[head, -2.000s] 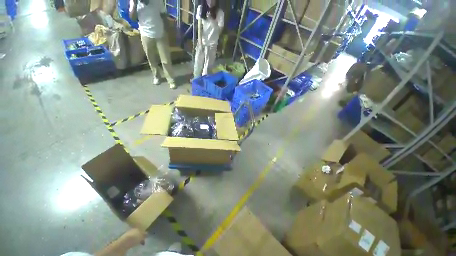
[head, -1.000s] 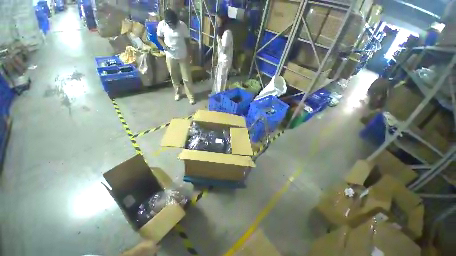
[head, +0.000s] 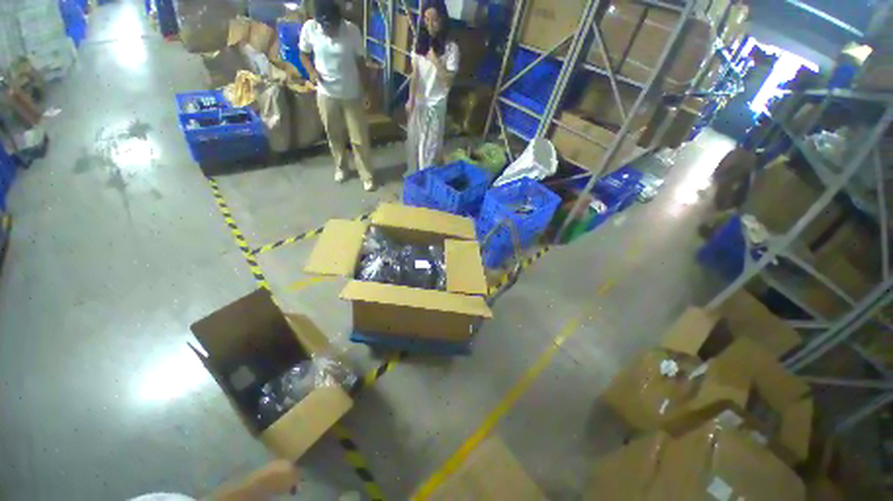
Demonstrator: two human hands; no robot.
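An open carton (head: 416,318) holds dark parts in clear plastic bags (head: 399,262). It stands on a blue base on the floor in front of me, flaps spread. A second open carton (head: 308,421), lower left, also holds bagged dark parts (head: 304,385). My left hand (head: 274,478) is at the bottom edge, just below this carton's near flap. It is small, blurred and partly cut off, so its fingers and any hold are unclear. My right hand is out of view.
Two people (head: 338,88) stand at the back by racking (head: 548,59). Blue crates (head: 519,220) stand behind the middle carton, others (head: 225,137) at back left. Brown cartons (head: 676,391) are piled at right. Yellow-black tape (head: 230,225) and a yellow line (head: 519,387) cross the floor.
The view has swung left and tilted slightly, shifting the scene in the picture. My left hand remains at the bottom edge. Both cartons stay in place on the floor.
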